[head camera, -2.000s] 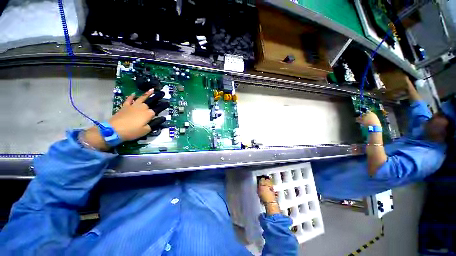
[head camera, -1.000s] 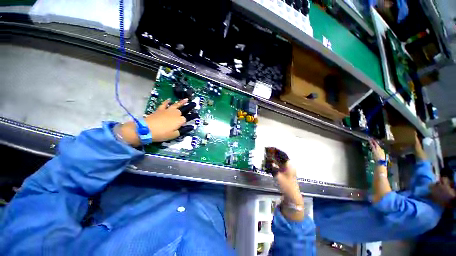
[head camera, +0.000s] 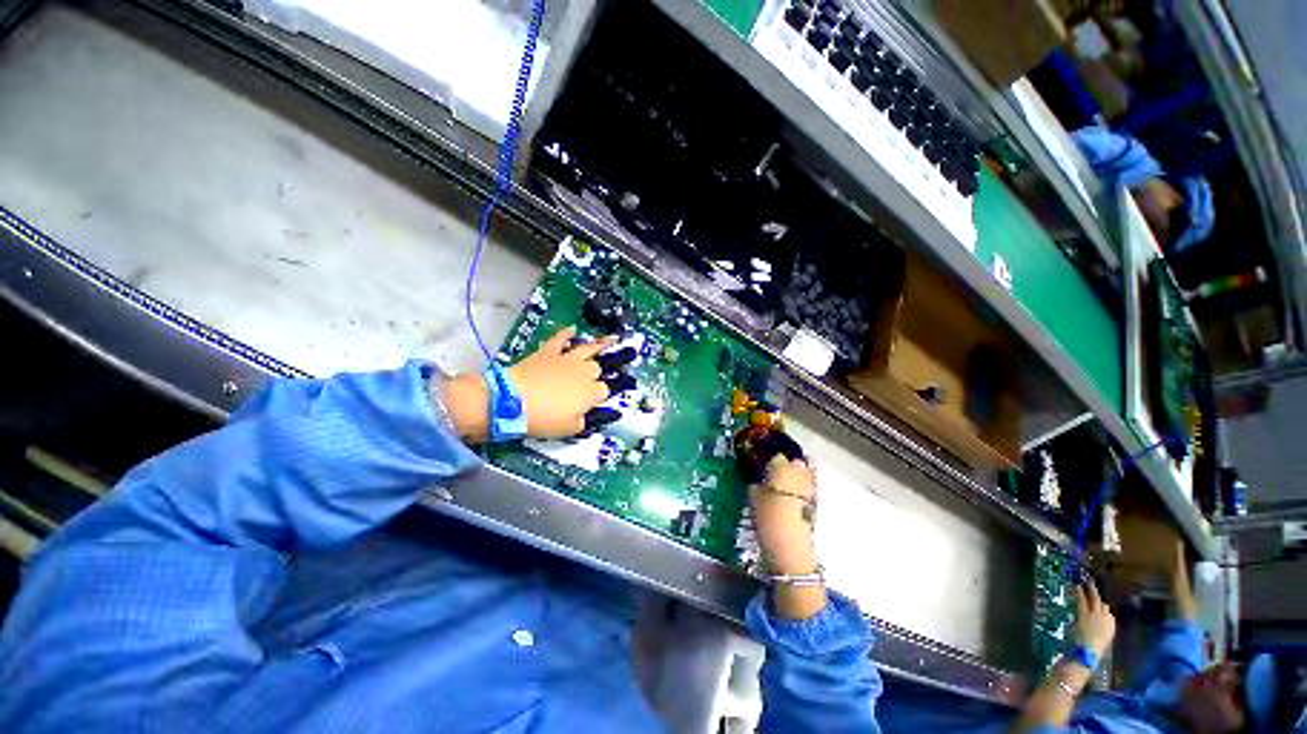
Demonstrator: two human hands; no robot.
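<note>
The green circuit board [head camera: 674,416] lies on the metal-railed track, with small parts across it and orange coils [head camera: 753,407] near its right end. My left hand [head camera: 562,387], with black finger cots and a blue wrist strap, rests on the board's left half, fingers apart. No part shows in it, though what is under the fingertips is hidden. My right hand [head camera: 781,495] is at the board's right end, just below the orange coils, its fingers around a dark, copper-brown part [head camera: 760,447]. Whether that part touches the board cannot be told.
Behind the track are a black parts bin [head camera: 688,172] and an open cardboard box [head camera: 932,366]. A white tray of black cylinders [head camera: 874,108] is on the green shelf. White foam [head camera: 735,688] shows below the track. Another person's hand [head camera: 1094,620] is at a second board [head camera: 1054,609] on the right.
My right hand has come up from the white foam tray with the dark part and reached the board's right end. My left hand has stayed on the board. The view has turned.
</note>
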